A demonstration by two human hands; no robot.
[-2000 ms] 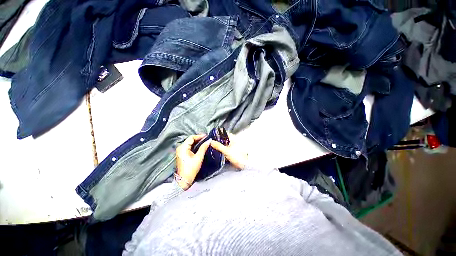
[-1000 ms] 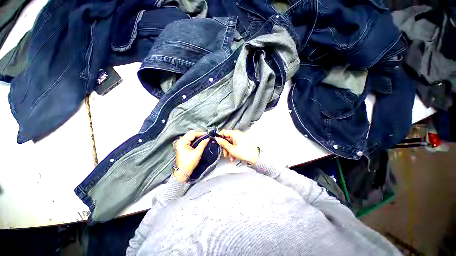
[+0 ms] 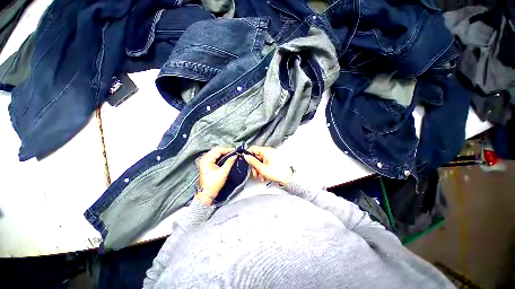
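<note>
A denim garment (image 3: 217,121) lies diagonally on the table, its pale grey-green inside up, with a dark blue placket (image 3: 144,165) and small silvery studs. My left hand (image 3: 212,175) pinches a small dark blue denim piece (image 3: 233,182), possibly a cuff, at the garment's near edge. My right hand (image 3: 270,165) pinches the same piece from the right. The fingertips of both hands nearly meet at its top. A fine pale line, perhaps a thread, shows just below them. No tool can be made out in my right fingers.
Dark blue denim garments (image 3: 389,34) are heaped along the far side of the white table (image 3: 51,209). A black tag (image 3: 121,90) lies near the brownish joint line. Grey and black garments (image 3: 483,51) lie far right. A green-edged bin (image 3: 423,230) stands below the table edge.
Two seconds ago a dark object with a shiny part showed at my right fingertips; it no longer shows. My right hand has turned and now pinches the denim piece. Little differs from one second ago.
</note>
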